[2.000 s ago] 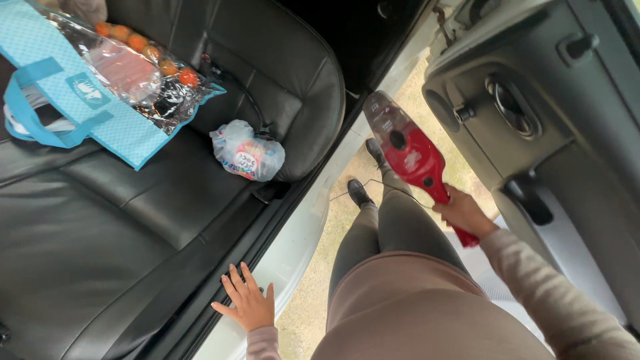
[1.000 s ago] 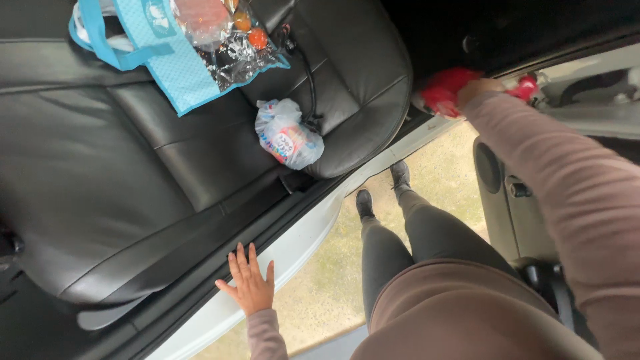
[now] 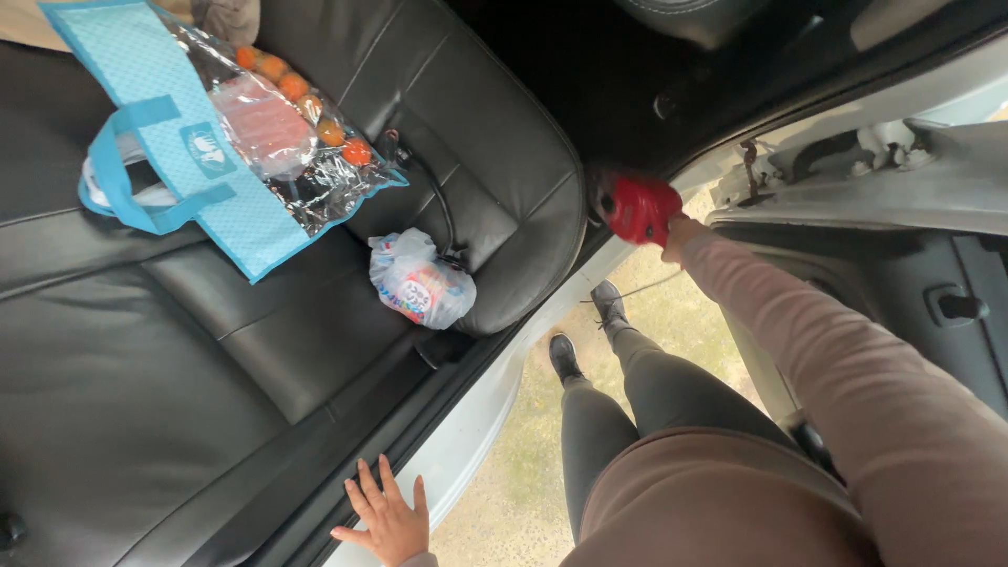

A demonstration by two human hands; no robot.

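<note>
My right hand (image 3: 679, 239) is closed on a red handheld vacuum cleaner (image 3: 642, 206), whose front end reaches over the door sill beside the rounded end of the black leather seat (image 3: 504, 181). The vacuum's nozzle is dark and blurred. My left hand (image 3: 387, 516) lies with fingers spread on the black and white door sill (image 3: 465, 441), holding nothing. On the seat are a knotted plastic bag (image 3: 425, 283) bearing print and a black cable (image 3: 441, 197) behind it.
A light-blue tote bag (image 3: 260, 228) with a clear panel lies on the seat, orange round things showing inside. The open car door (image 3: 890, 283) stands at the right. My shoes (image 3: 564, 358) are on the ground beside the sill, near a thin cord (image 3: 646, 286).
The vacuum, held out beside the open door two seconds ago, is now at the sill near the seat's end. My left hand stays spread on the sill.
</note>
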